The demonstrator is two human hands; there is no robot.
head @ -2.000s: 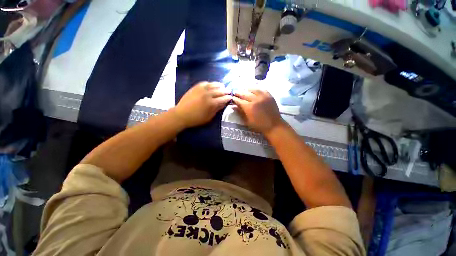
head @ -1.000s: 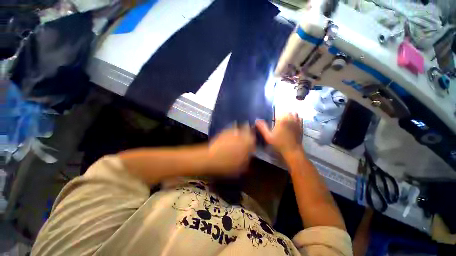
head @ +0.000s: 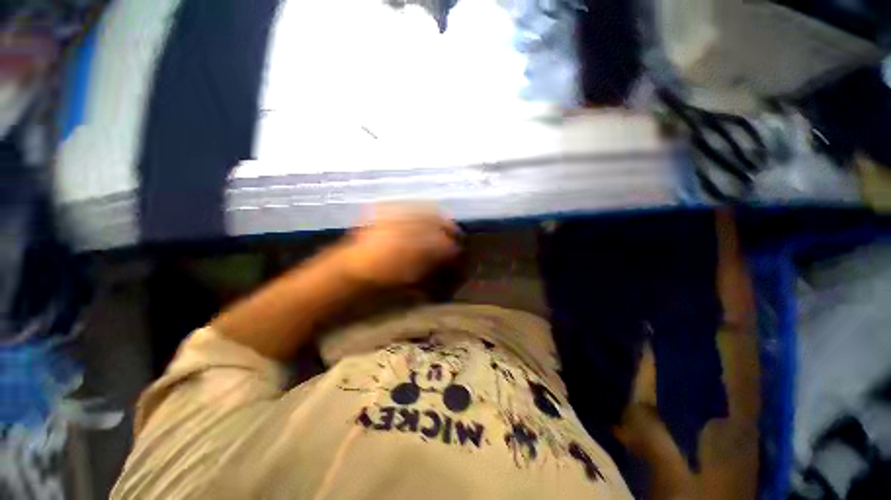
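My left hand (head: 405, 239) is blurred at the table's front edge, fingers bent; whether it holds anything cannot be told. Dark fabric (head: 606, 293) hangs below the table edge at the right, over or beside my lap, with a jagged lower end. Skin (head: 650, 435) shows beside and below this fabric, but my right hand and its grip cannot be made out clearly. A long dark cut piece (head: 200, 117) lies on the left of the white table (head: 342, 107). The needle area is overexposed or out of frame.
Black-handled scissors (head: 728, 146) lie at the table's right, near a dark flat phone-like rectangle (head: 608, 54). A blue crate edge (head: 777, 371) stands at the lower right, with pale cloth in it (head: 845, 322). Light blue scraps (head: 34, 386) hang at the far left.
The worked dark fabric has gone from the table's middle and now hangs at the right. My left hand moved slightly up and left; my right hand left the table. The view shifted.
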